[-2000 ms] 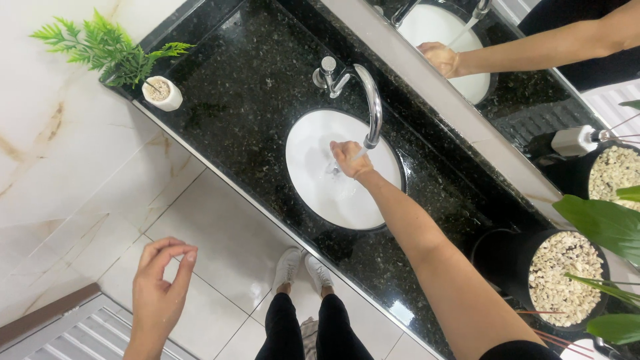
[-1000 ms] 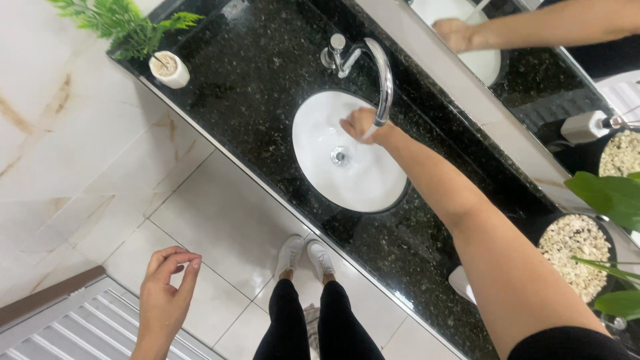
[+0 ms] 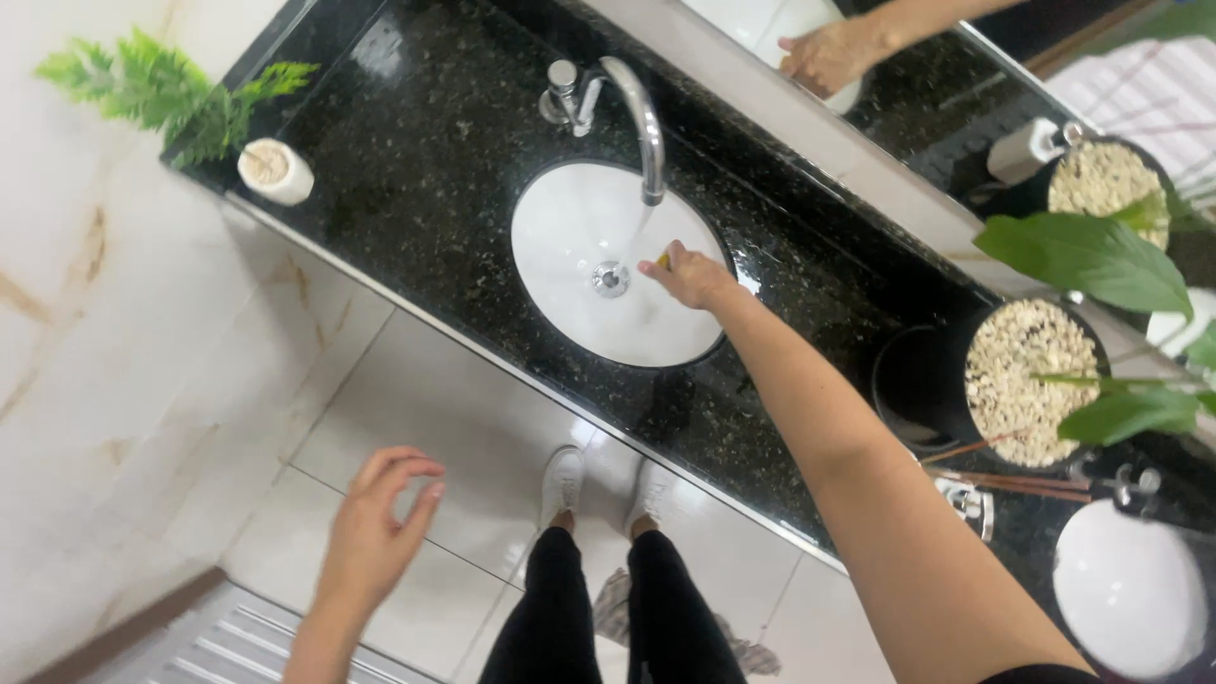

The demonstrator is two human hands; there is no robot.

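My right hand (image 3: 698, 277) is over the right part of a white oval basin (image 3: 560, 228), closed on a small yellow item (image 3: 663, 259) that shows only in part between the fingers. Beside the hand, water runs from the curved chrome faucet (image 3: 649, 133) toward the metal drain (image 3: 610, 279). The faucet's round push knob (image 3: 561, 76) stands behind the basin. My left hand (image 3: 380, 522) is raised over the floor, in front of the counter, with thumb and fingers curved apart and nothing between them.
The dark granite counter (image 3: 418, 123) bears a small white pot (image 3: 275, 173) with a green plant at the left and a black planter with pale pebbles (image 3: 1031, 380) at the right. Beyond it are reed sticks (image 3: 1007, 483) and a second basin (image 3: 1130, 589). A mirror runs along the back.
My right hand has moved from under the faucet's spout toward the basin's right side, and a bit of yellow now shows in it. My left hand stays raised in much the same pose.
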